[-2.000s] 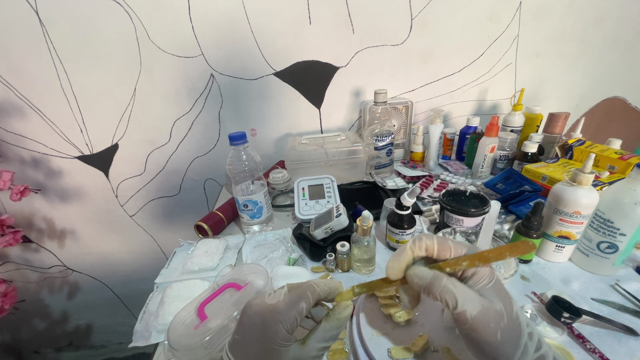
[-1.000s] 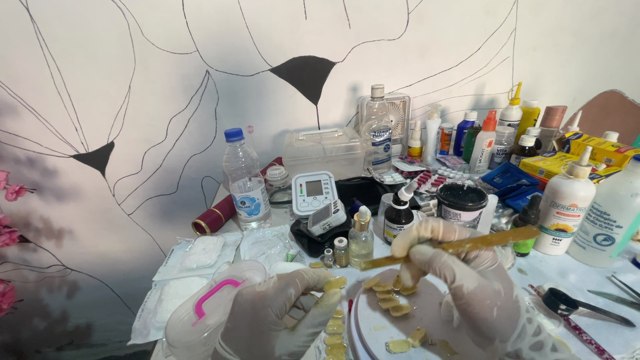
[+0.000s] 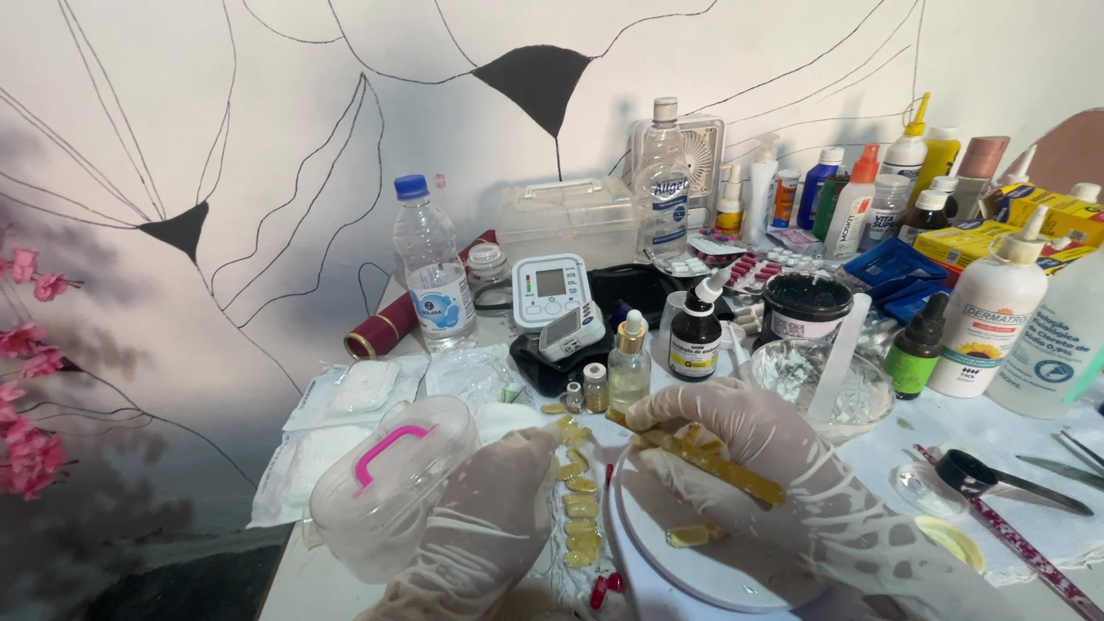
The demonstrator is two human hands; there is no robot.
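My gloved left hand [image 3: 492, 509] is lowered beside a row of flat yellow translucent pieces [image 3: 581, 509]; whether its fingers hold a piece cannot be made out. In my gloved right hand [image 3: 733, 448] is a flat amber-yellow stick [image 3: 711, 466], tilted down to the right over a round white dish [image 3: 647, 535]. More yellow pieces [image 3: 688, 536] lie on the dish, partly hidden by the hand. Red capsules [image 3: 599, 592] lie near the dish's left edge. A dropper bottle [image 3: 629, 371] of pale liquid and small glass vials [image 3: 595, 388] stand just behind the row.
A clear case with a pink handle [image 3: 388, 492] is left of my left hand. Behind stand a water bottle [image 3: 434, 276], a blood pressure monitor [image 3: 550, 289], a brown bottle [image 3: 695, 341] and a black tub [image 3: 806, 306]. A bowl with white residue [image 3: 785, 379], a black scoop [image 3: 966, 474] and several bottles are at right.
My left hand has come down beside the row of yellow pieces; a second ago it was raised with a yellow piece at its fingertips. The stick in my right hand now slopes down to the right.
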